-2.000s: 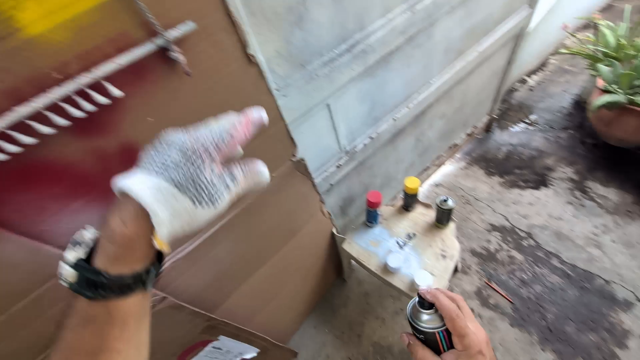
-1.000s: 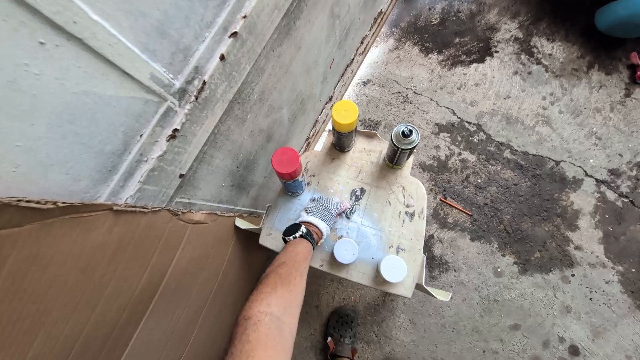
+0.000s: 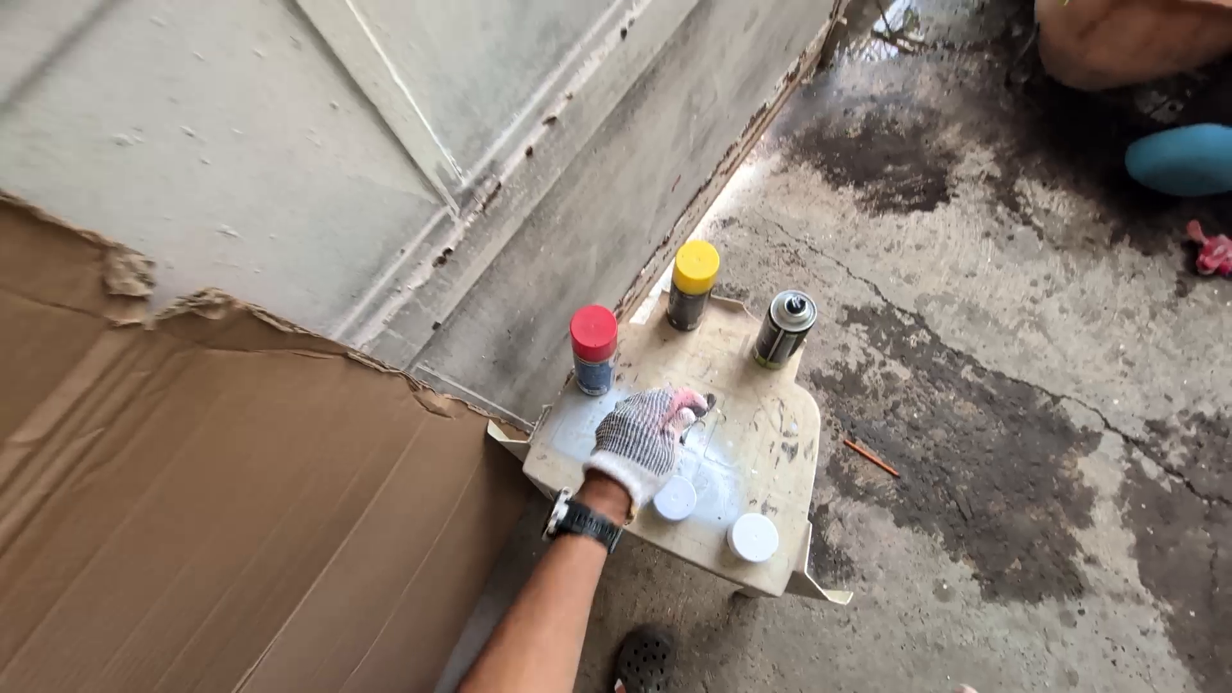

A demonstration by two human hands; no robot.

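Note:
My left hand (image 3: 645,433), in a knitted work glove, reaches over the worn plastic stool (image 3: 784,433). Its fingertips pinch a small dark object (image 3: 707,402), too small to name. Behind the hand stand a spray can with a red cap (image 3: 594,348) and one with a yellow cap (image 3: 693,284). To their right is an uncapped spray can (image 3: 785,329). Two white caps, one by the wrist (image 3: 675,499) and one at the near edge (image 3: 753,537), lie on the stool. At the bottom edge only a trace of skin shows, too little to tell my right hand.
Cardboard (image 3: 260,500) with a torn edge leans at the left against a grey metal panel (image 3: 241,173). On the stained concrete floor lies an orange stick (image 3: 871,458). A clay pot (image 3: 1126,43) and a blue rounded object (image 3: 1182,160) are at the upper right.
My left hand has moved from in front of the cardboard down to the stool. My right hand, earlier on a spray can, has left the view. The view has swung down towards the stool.

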